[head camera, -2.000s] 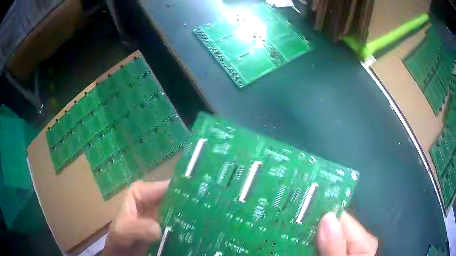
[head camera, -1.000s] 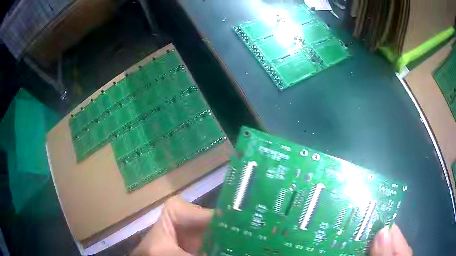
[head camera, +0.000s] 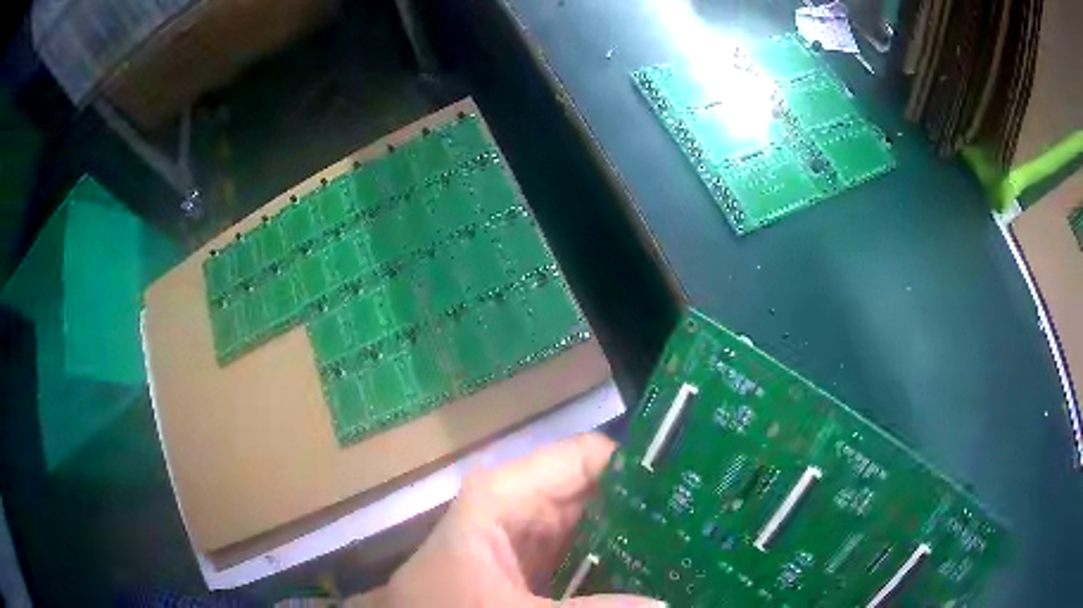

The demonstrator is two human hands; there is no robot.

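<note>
A green PCB panel (head camera: 772,487) is tilted in front of me at the lower right, its face with long white connectors towards me; its lower part is cut off by the frame. My left hand (head camera: 511,529) grips its left edge. My right hand is not in view. To the left, several green panels (head camera: 392,261) lie in joined rows on a tan cardboard sheet (head camera: 249,463), which rests on a white-edged stack. Bare cardboard shows at the sheet's left and front.
A single panel (head camera: 772,131) with strong glare lies on the dark green bench (head camera: 855,297). Upright cardboard sheets (head camera: 974,71) stand behind right, with a lime-green strip (head camera: 1009,178) at their foot. A white paper scrap (head camera: 828,26) lies at the back. A green translucent bin (head camera: 89,309) is far left.
The view has shifted, so the bench and stack sit further right. The held panel has moved to the lower right and tilted more, its glare gone. My right hand has left the picture.
</note>
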